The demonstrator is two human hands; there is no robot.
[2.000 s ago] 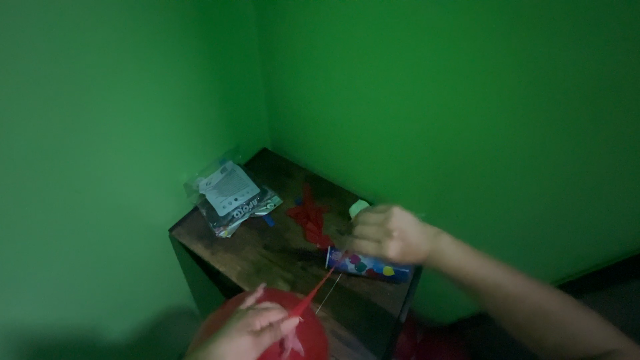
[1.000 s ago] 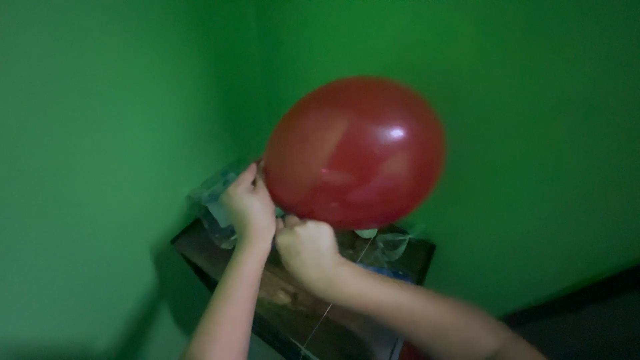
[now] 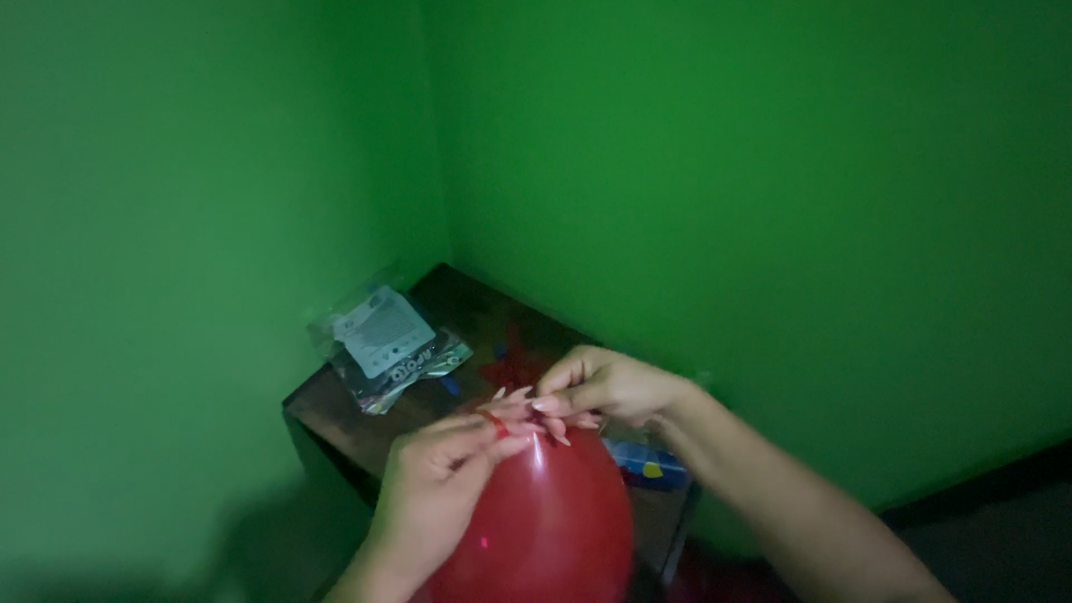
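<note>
An inflated red balloon (image 3: 553, 519) hangs at the bottom centre, its neck end up between my hands. My left hand (image 3: 448, 477) pinches the neck from the left, with a red band of stretched rubber across its fingers. My right hand (image 3: 615, 389) closes thumb and forefinger on the same neck end from the upper right. The fingertips of both hands meet there, and the neck itself is mostly hidden by them.
A dark wooden table (image 3: 335, 402) stands in the corner of green walls. On it lie a plastic packet (image 3: 389, 343) with writing, deflated red balloons (image 3: 511, 364), a small blue piece (image 3: 450, 384) and a blue printed tube (image 3: 649, 465).
The balloon has come down from in front of the table's far side, and its neck end now points up. Both hands have moved to the top of it, fingertips together.
</note>
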